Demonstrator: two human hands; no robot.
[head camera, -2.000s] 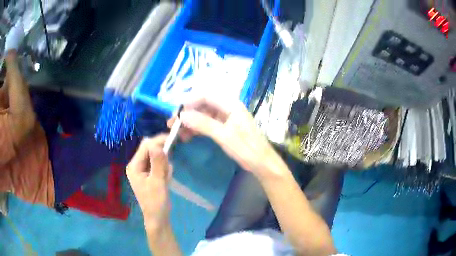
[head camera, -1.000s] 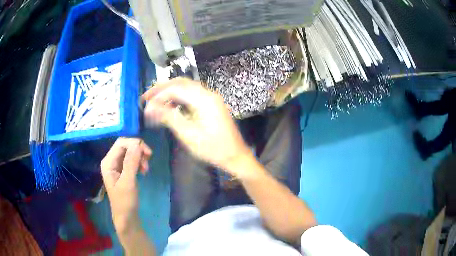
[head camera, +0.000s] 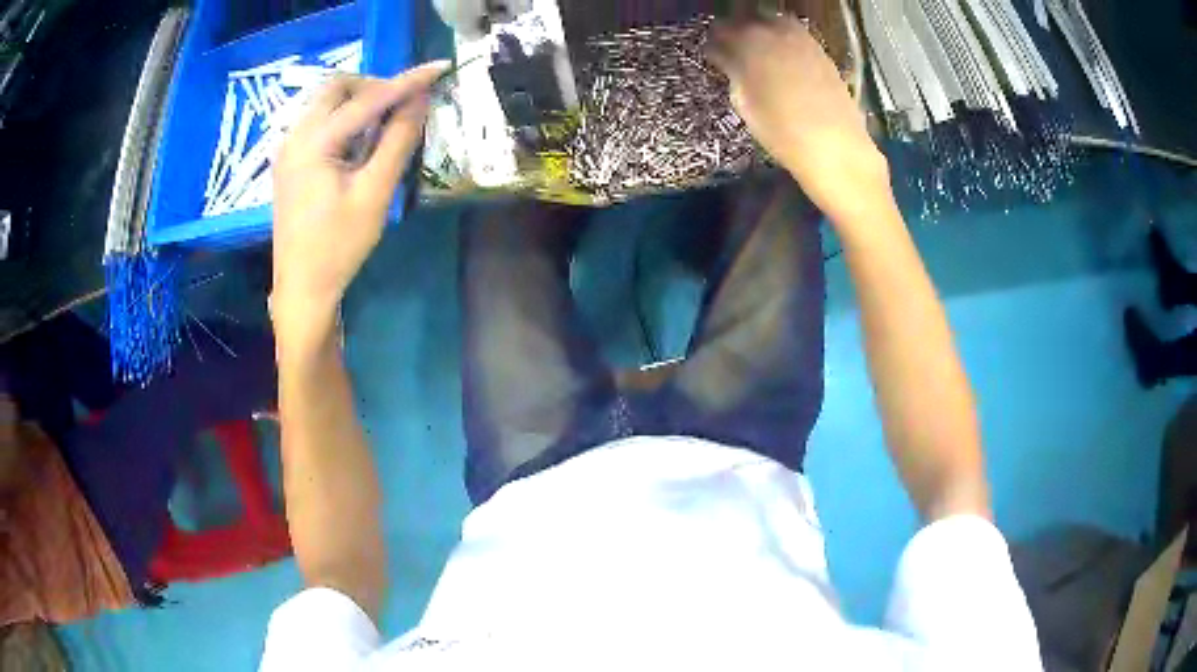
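My left hand (head camera: 339, 171) is raised over the right part of the blue bin (head camera: 391, 79), thumb and forefinger pinched together. A thin dark lead (head camera: 462, 63) seems to stick out from the fingertips toward the machine head (head camera: 525, 85). My right hand (head camera: 792, 99) is at the upper right of the heap of small metal parts (head camera: 656, 118). Its fingertips are blurred and dark at the heap's edge, so I cannot tell if they hold anything. White sleeves (head camera: 243, 138) lie loose in the bin, partly hidden by my left hand.
Grey strips with blue wires (head camera: 138, 309) lie left of the bin. Pale strips (head camera: 939, 59) with dark wire ends hang over the bench edge at right. A red stool (head camera: 230, 505) and a person's orange clothing (head camera: 53, 525) are at lower left. A cardboard piece (head camera: 1149, 610) is at lower right.
My left hand has moved up over the bin toward the machine head. My right hand has moved right, from beside the machine head to the metal heap. The view has shifted.
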